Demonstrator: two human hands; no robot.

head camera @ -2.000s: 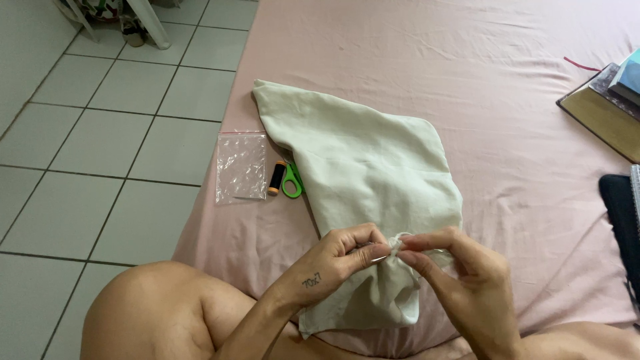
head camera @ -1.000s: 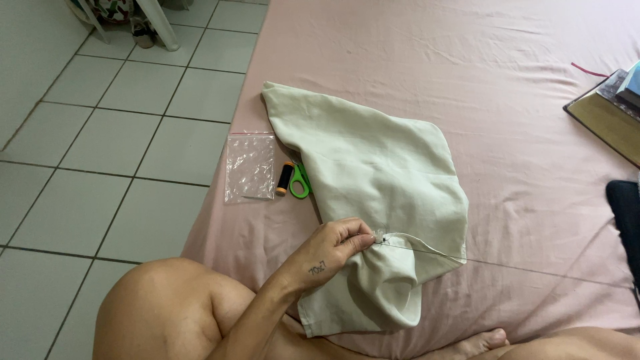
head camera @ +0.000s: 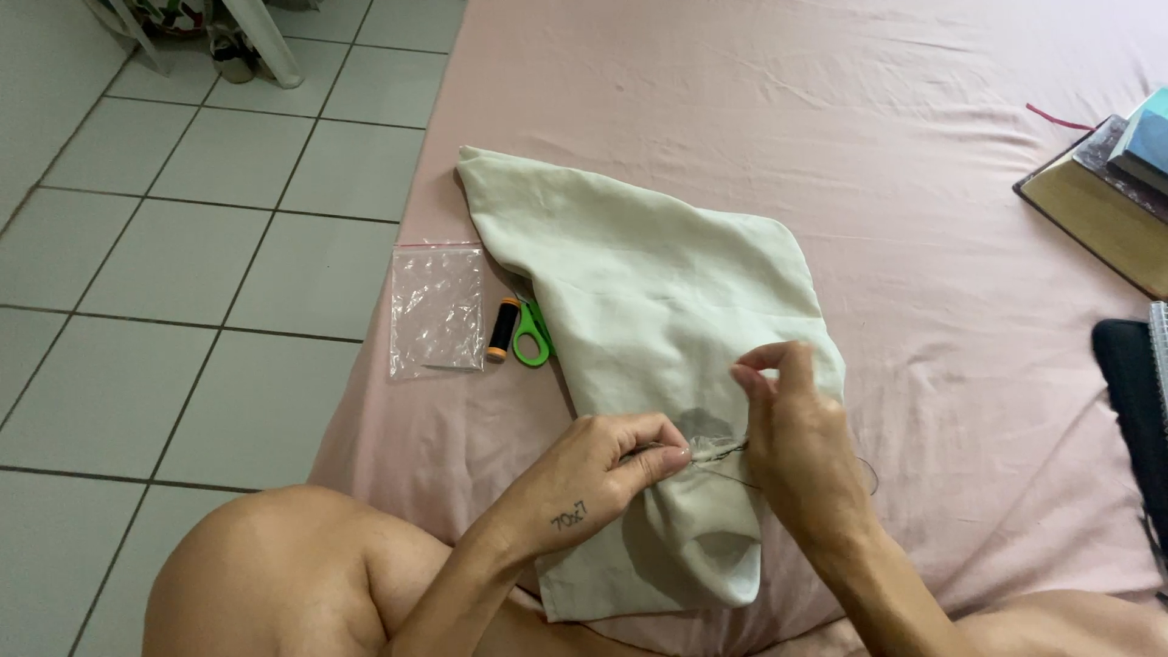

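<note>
A pale cream cloth (head camera: 675, 274) lies across the bed, its lower part gathered near my lap. My left hand (head camera: 630, 470) pinches the cloth's edge between thumb and fingers. Dark stitches and a thin dark thread (head camera: 730, 477) show just right of those fingertips. Above the cloth, to the right of the stitching, is my right hand (head camera: 798, 429), thumb and index finger pinched together; whether a needle is between them cannot be seen. A loop of thread shows beyond its wrist. Green-handled scissors (head camera: 531, 336), partly under the cloth, lie beside a spool of black thread (head camera: 503, 329).
A clear zip bag (head camera: 437, 310) lies near the bed's left edge. Books (head camera: 1095, 205) rest at the right, with a black item (head camera: 1130, 411) and a spiral-bound notebook (head camera: 1160, 338) below them. My bent knee (head camera: 265, 557) is at lower left, beside the tiled floor.
My right hand, out of view one second ago with the thread stretched to the right, is back over the cloth. My left hand stays at the gathered edge.
</note>
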